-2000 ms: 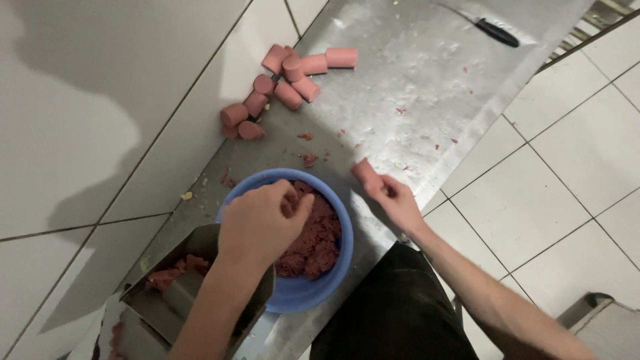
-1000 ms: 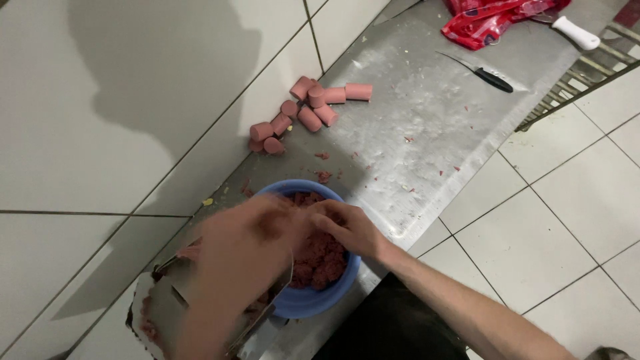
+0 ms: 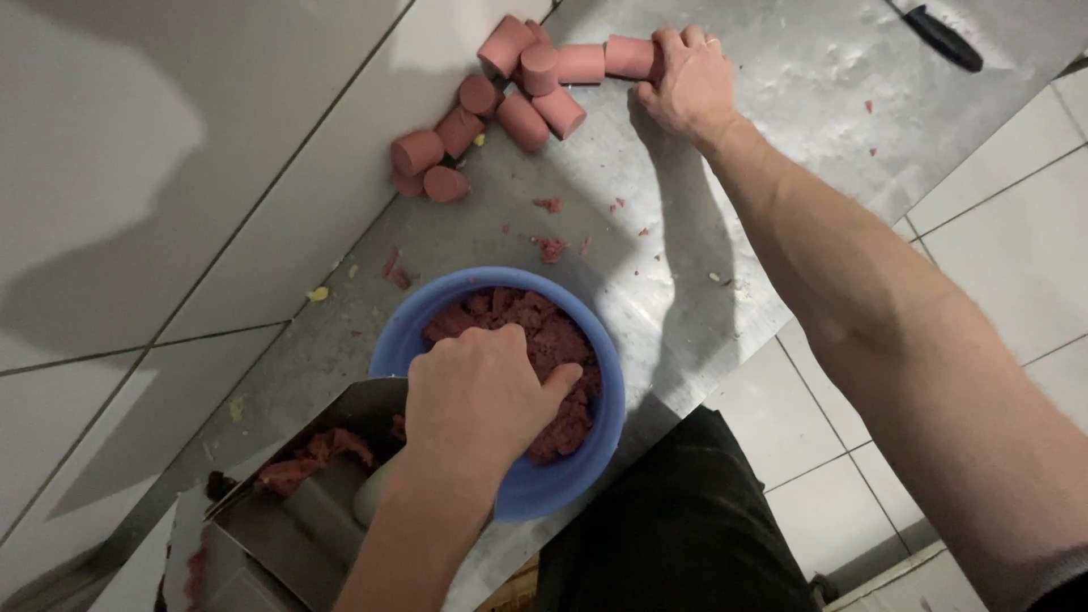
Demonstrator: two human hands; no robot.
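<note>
My left hand is over a blue plastic bowl that holds crumbled pink-red meat paste; its fingertips are hidden, so what they touch cannot be seen. At the top, my right hand grips the end of a pink sausage piece lying on the metal table. That piece is in line with another cylindrical sausage piece, beside a loose pile of several more cut pieces along the tiled wall.
A metal machine with a tray holding meat scraps stands at the lower left, close to the bowl. A black-handled knife lies at the upper right. Crumbs dot the metal table. The tiled wall borders its left side.
My right hand has moved from the bowl up to the sausage pieces and has taken hold of one. My left hand stays over the bowl.
</note>
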